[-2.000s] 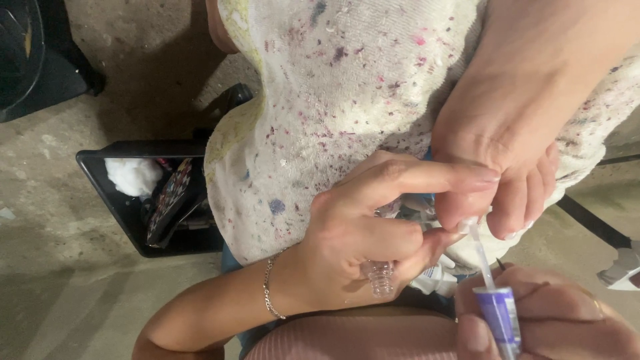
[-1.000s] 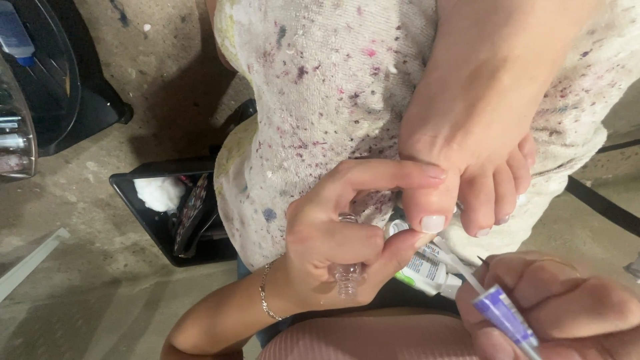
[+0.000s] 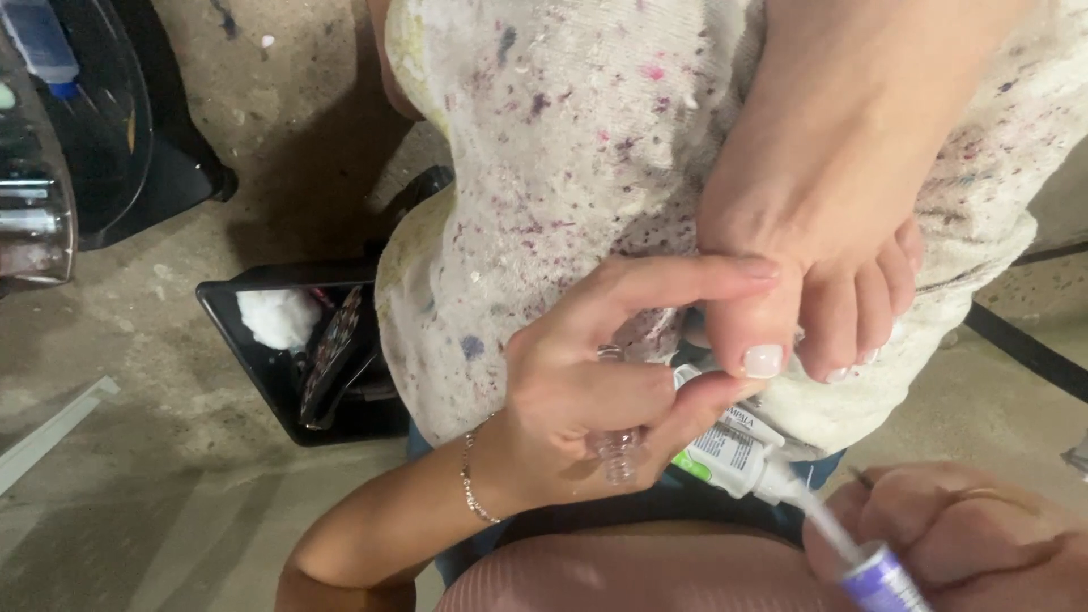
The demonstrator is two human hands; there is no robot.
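Note:
Another person's foot (image 3: 833, 170) rests on a stained white towel (image 3: 544, 170); its big toenail (image 3: 762, 361) bears white polish. My left hand (image 3: 595, 374) steadies the big toe, index finger on top and thumb at its tip, while the curled fingers hold a small clear glass bottle (image 3: 618, 455). In my right hand (image 3: 952, 527), at the lower right, is a nail polish brush with a purple-labelled cap (image 3: 884, 578), its bristles pointing up and left, apart from the toe. A white and green tube (image 3: 722, 450) lies behind my left thumb.
A black tray (image 3: 297, 433) with white cotton (image 3: 279, 318) and a dark patterned pouch (image 3: 336, 357) stands on the floor at left. A black stand with a clear container (image 3: 51, 212) and a blue-capped bottle (image 3: 42, 42) is at the upper left. A pale strip (image 3: 55, 433) lies at the lower left.
The brush in my right hand has moved away from the big toe, down and to the right. My left hand keeps its hold on the toe. The view has shifted slightly.

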